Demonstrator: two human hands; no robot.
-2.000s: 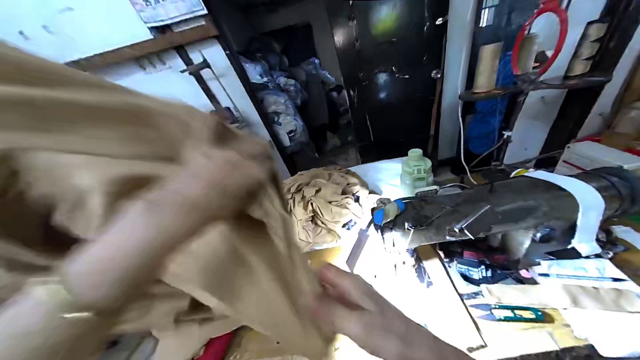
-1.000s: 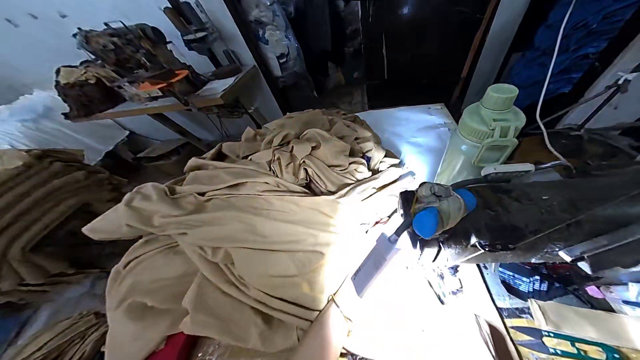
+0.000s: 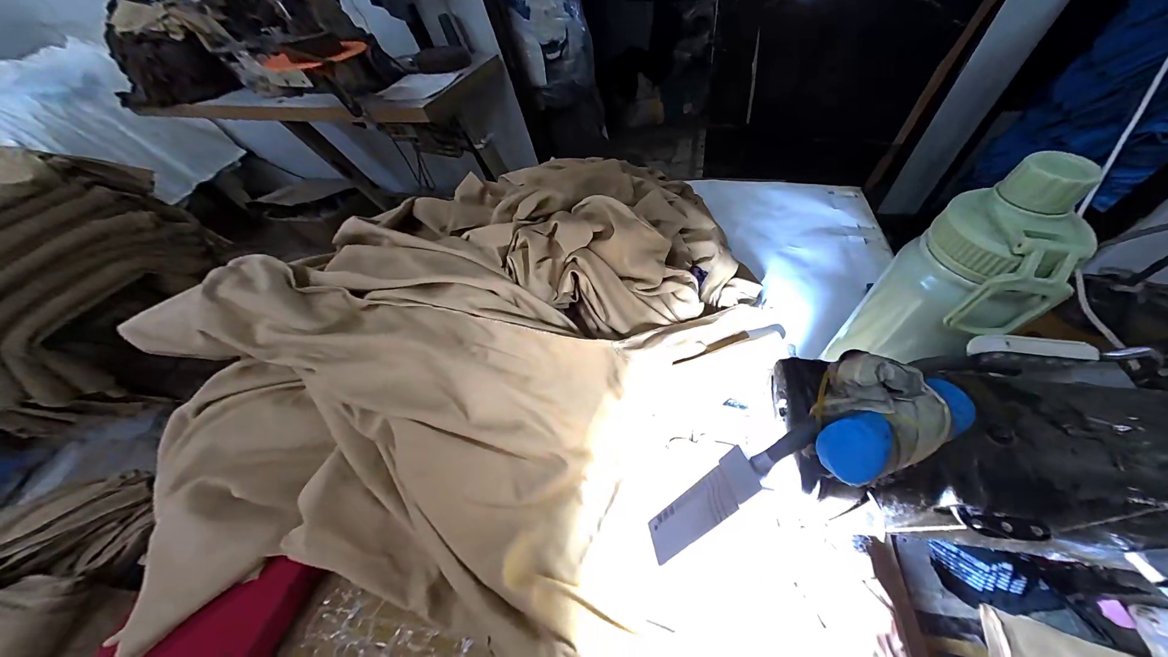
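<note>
Neither of my hands can be made out in the head view; a faint pinkish patch at the bottom right edge is too overexposed to identify. A large piece of tan fabric lies spread in loose folds over the table, one pointed corner reaching left. Behind it is a crumpled heap of tan fabric. On the glaring white tabletop, right of the spread fabric, rests a flat grey tag-like piece. Its upper end meets a dark strip at the machine head, which has blue round parts.
A pale green bottle with a handled lid stands behind the machine. Stacked tan fabric pieces are at the left. Red material shows below the spread fabric. A wooden shelf with cluttered items is at the back left.
The tan fabric that both hands held up two seconds ago now lies spread on the table. A hand at the bottom edge one second ago is out of view. The view has swung down and closer.
</note>
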